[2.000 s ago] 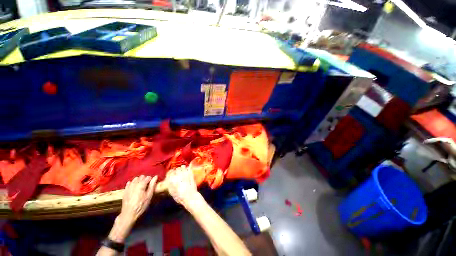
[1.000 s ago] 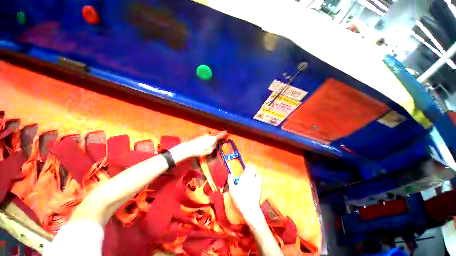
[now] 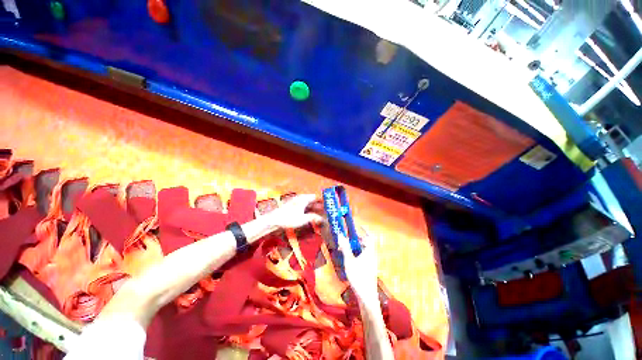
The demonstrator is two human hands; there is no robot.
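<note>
The blue open cutting die [image 3: 341, 218] stands tilted at the right part of the bed. My right hand [image 3: 360, 267] grips its near end. My left hand [image 3: 299, 211], with a black wristband, is at the left side of the die's far end; its fingertips are partly hidden, and whether it holds anything is unclear. Orange sheet material [image 3: 401, 271] lies on the bed under both hands. Red and orange offcuts [image 3: 281, 299] with cut-out gaps are heaped around my forearms, towards the front edge.
The blue press beam [image 3: 232, 63] runs behind the bed, with a green button [image 3: 299, 91], a red button [image 3: 158, 10] and warning labels [image 3: 394, 133]. The pale front edge [image 3: 39, 309] shows at lower left. A blue tub [image 3: 542, 354] is cut off at the bottom right.
The view has swung from the whole press front to close over the bed. Both hands left the front edge for the die. Since one second ago, the die has tilted up in my right hand.
</note>
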